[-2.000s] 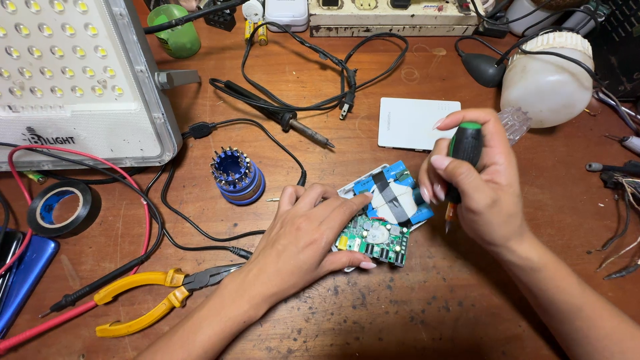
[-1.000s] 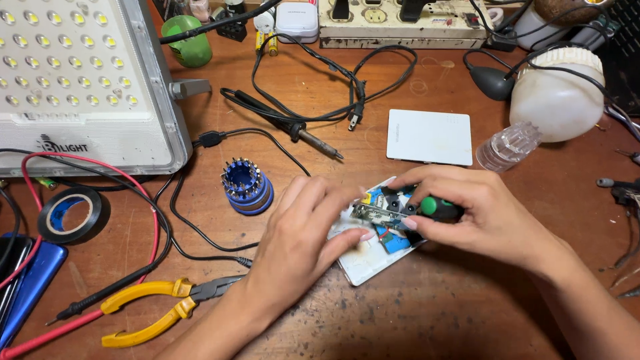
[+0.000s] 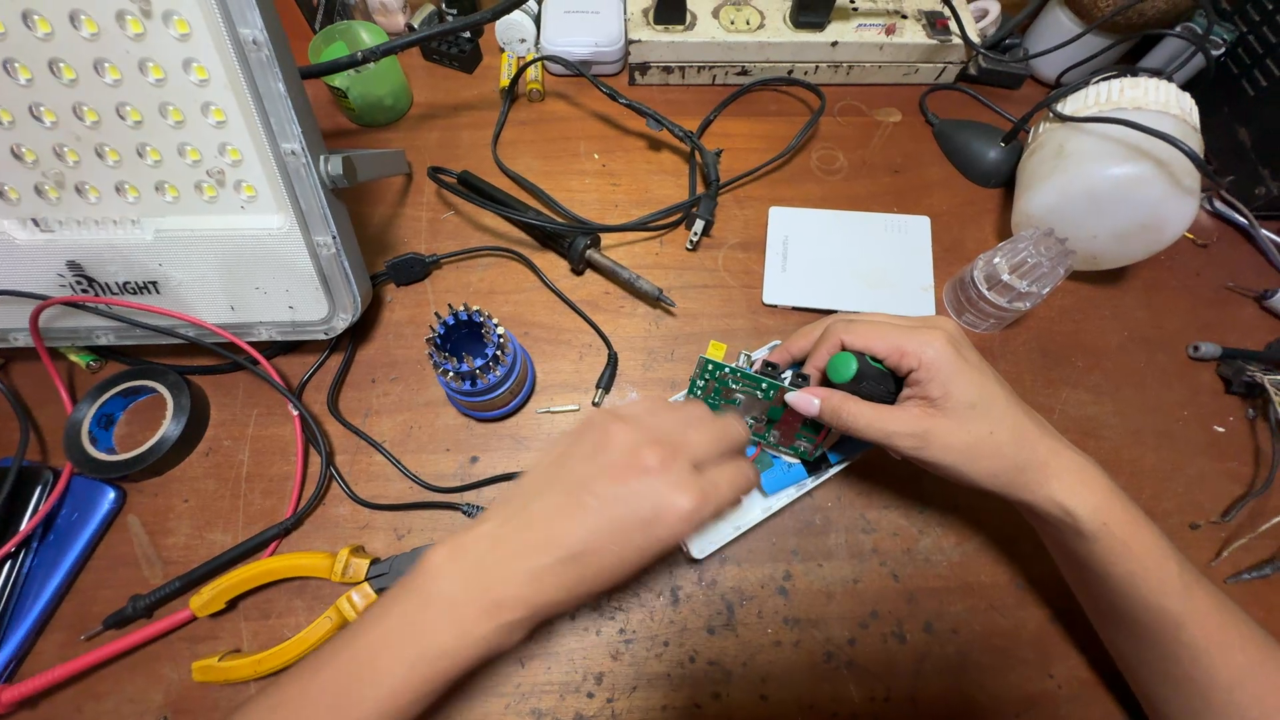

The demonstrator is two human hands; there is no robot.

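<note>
A green circuit board (image 3: 735,390) stands tilted up over a white plastic casing (image 3: 715,535), its soldered side showing. Blue-wrapped parts (image 3: 785,470) lie beneath it in the casing. My right hand (image 3: 890,385) grips the board's upper right edge and also keeps a green-and-black screwdriver (image 3: 862,376) tucked in the palm. Over the board's lower left part is my left hand (image 3: 640,480), blurred, fingers curled; whether it holds anything cannot be told. A loose driver bit (image 3: 558,409) lies left of the board, beside a blue bit holder (image 3: 485,370) full of bits.
A white cover plate (image 3: 850,258) lies behind my right hand, near a bulb-shaped white lamp (image 3: 1110,180). A soldering iron (image 3: 600,260) rests behind the board. Yellow-handled pliers (image 3: 290,600), black tape (image 3: 130,422), test leads and an LED floodlight (image 3: 160,170) are at left.
The circuit board, lying flat in the oldest frame, is now tipped up with its soldered side visible. The screwdriver, upright in my right hand two seconds ago, now lies sideways in it.
</note>
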